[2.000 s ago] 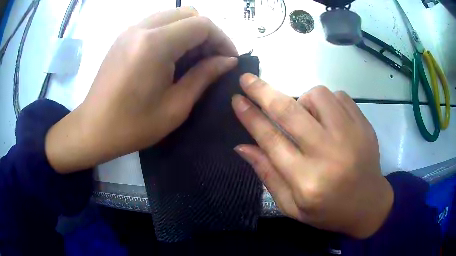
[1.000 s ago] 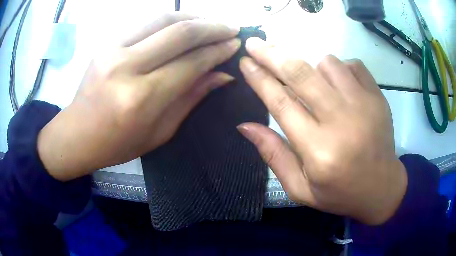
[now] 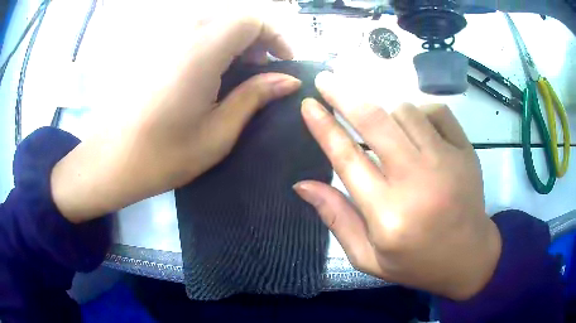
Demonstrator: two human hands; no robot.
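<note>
A dark grey ribbed cuff piece [image 3: 259,208] lies flat on the white table, its lower end hanging over the front edge. My left hand [image 3: 164,120] is at its upper left, with the thumb on top and the fingers curled at the far edge, gripping it. My right hand [image 3: 404,195] rests on its right side, fingertips pressing near the upper right corner and thumb on the middle right; it pins the fabric rather than pinching it. The needle area beyond the fabric is washed out by glare.
A dark spring post with a grey knob [image 3: 441,72] stands right of the needle area. A speckled disc [image 3: 384,43], black snips [image 3: 496,84] and green-yellow scissors [image 3: 539,135] lie nearby. Cords [image 3: 26,76] are at left. A measuring tape [image 3: 151,262] runs along the front edge.
The camera view has shifted, bringing the spring post and machine edge into sight. My left fingers have curled and parted from the thumb at the fabric's far edge. The right hand keeps pressing.
</note>
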